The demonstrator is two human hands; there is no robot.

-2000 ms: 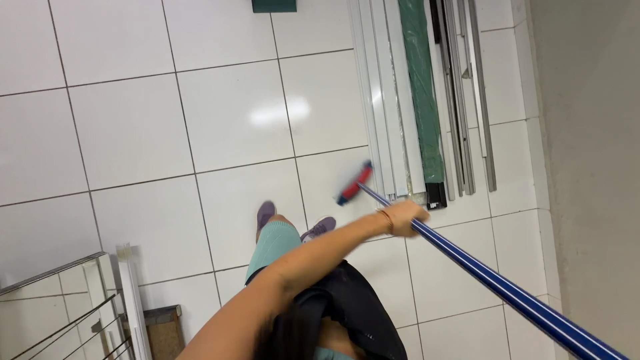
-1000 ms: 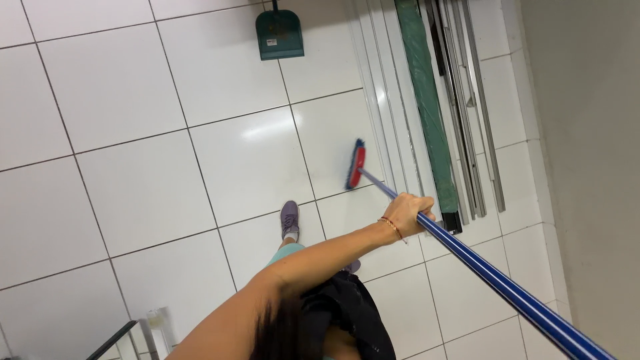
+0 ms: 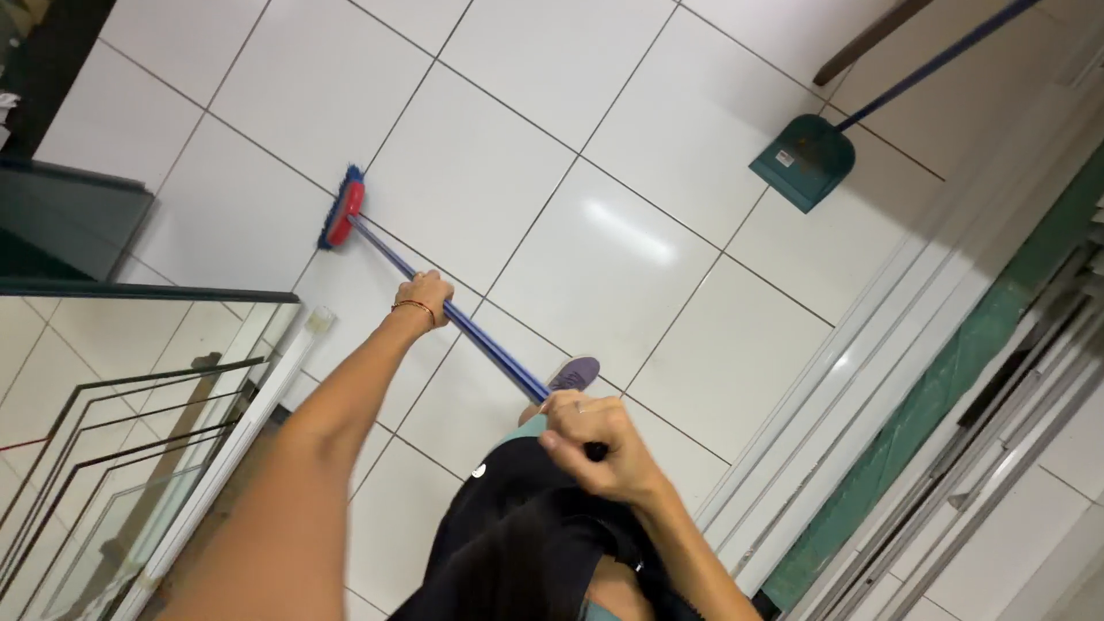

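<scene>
My left hand [image 3: 424, 297], with a thin bracelet at the wrist, is closed around the lower part of a blue broom handle [image 3: 493, 349]. My right hand [image 3: 591, 440], wearing a ring, grips the upper end of the same handle, whose dark tip shows beside the thumb. At the handle's far end, the red broom head [image 3: 347, 211] with blue bristles rests on the white tiled floor, left of centre. A green dustpan [image 3: 809, 162] with a long blue handle stands on the tiles at the upper right, apart from the broom and bearing a small label.
Glass or mirror panels [image 3: 129, 345] lean at the left beside a white frame bar [image 3: 233, 457]. Long white profiles [image 3: 828, 397], a green wrapped bundle [image 3: 940, 388] and metal bars [image 3: 992, 457] lie along the right. A brown bar [image 3: 871, 39] is at the top right.
The view has turned and shifted left. The broom head has moved from beside the long profiles to the floor near the glass panels. Both hands now show on the handle; earlier only one was visible.
</scene>
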